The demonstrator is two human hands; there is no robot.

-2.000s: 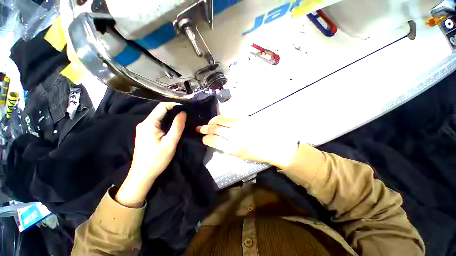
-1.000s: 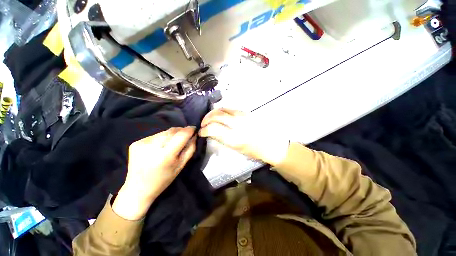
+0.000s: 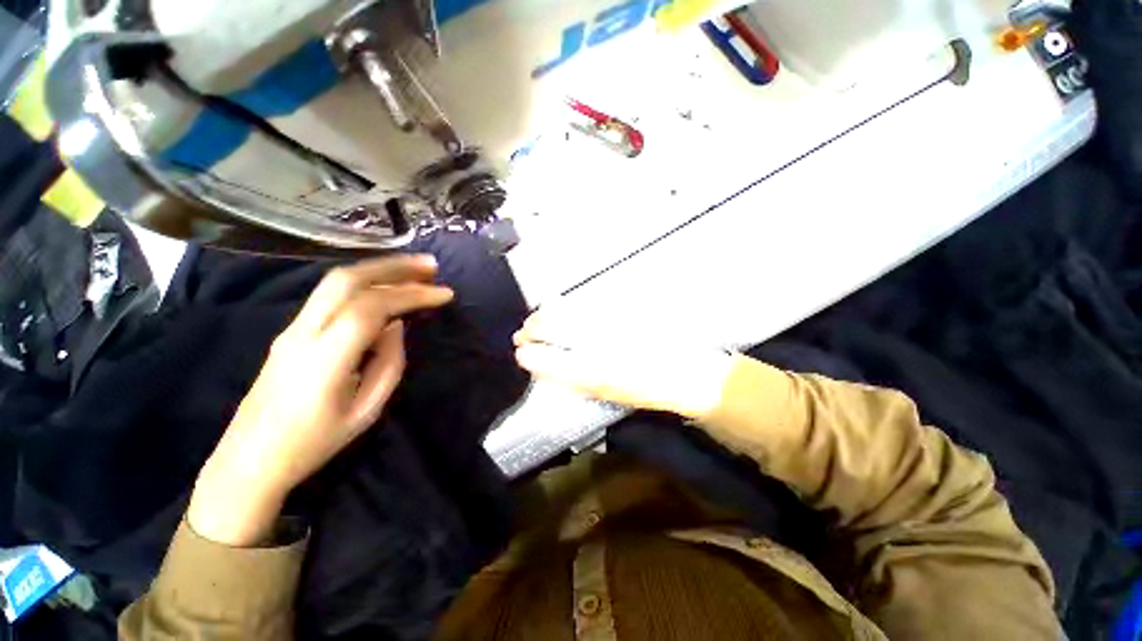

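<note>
The black garment [image 3: 482, 301] lies under the sewing machine head [image 3: 294, 100], with its edge at the presser foot area [image 3: 470, 200]. My left hand [image 3: 319, 376] is over the garment, left of the presser foot, with its fingers stretched out and its thumb apart below them. My right hand [image 3: 614, 369] is at the garment's right edge, fingertips together on the fabric; its thumb is hidden. The needle itself is too small to tell.
Red-handled snips [image 3: 610, 128] and a red and blue tool [image 3: 748, 50] lie on the white table [image 3: 751, 238]. Black fabric [image 3: 927, 363] is at the right. A grey-black piece with a white label [image 3: 75, 301] is at the left.
My left hand has parted from my right hand's fingertips, moved left and up, and opened. My right hand stays at the fabric edge. The whole view has shifted, with the machine further left.
</note>
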